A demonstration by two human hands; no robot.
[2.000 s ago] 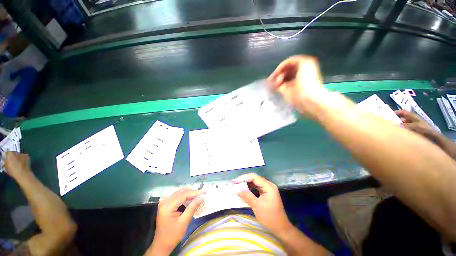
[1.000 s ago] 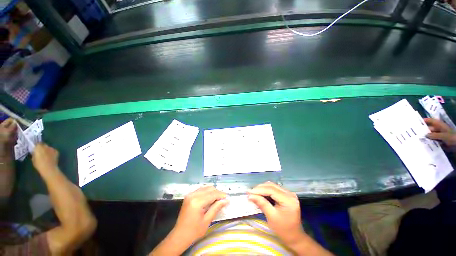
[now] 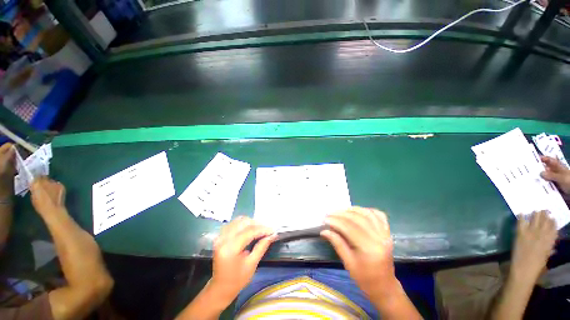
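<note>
A narrow folded sheet (image 3: pixel 299 234), seen nearly edge-on and greyish, is held between my two hands at the near edge of the white sheet stack. My left hand (image 3: pixel 242 251) grips its left end. My right hand (image 3: pixel 364 245) grips its right end. The stack of unfolded sheets (image 3: pixel 302 192) lies flat just beyond, with short black marks; my fingers overlap its lower corners. A fanned pile of folded leaflets (image 3: pixel 215 186) lies left of the stack.
A wide white sheet (image 3: pixel 133 190) lies further left. Another person's hands (image 3: pixel 47 195) hold papers at the far left. At the right, another person's hand (image 3: pixel 536 234) touches a fanned sheet stack (image 3: pixel 517 175). A green strip (image 3: pixel 300 127) runs behind; a white cable (image 3: pixel 450 26) hangs beyond.
My hands and the folded piece have moved from near my body forward to the stack's near edge. The right neighbour's second hand has come onto their sheets. Earlier, an arm reached across from the right.
</note>
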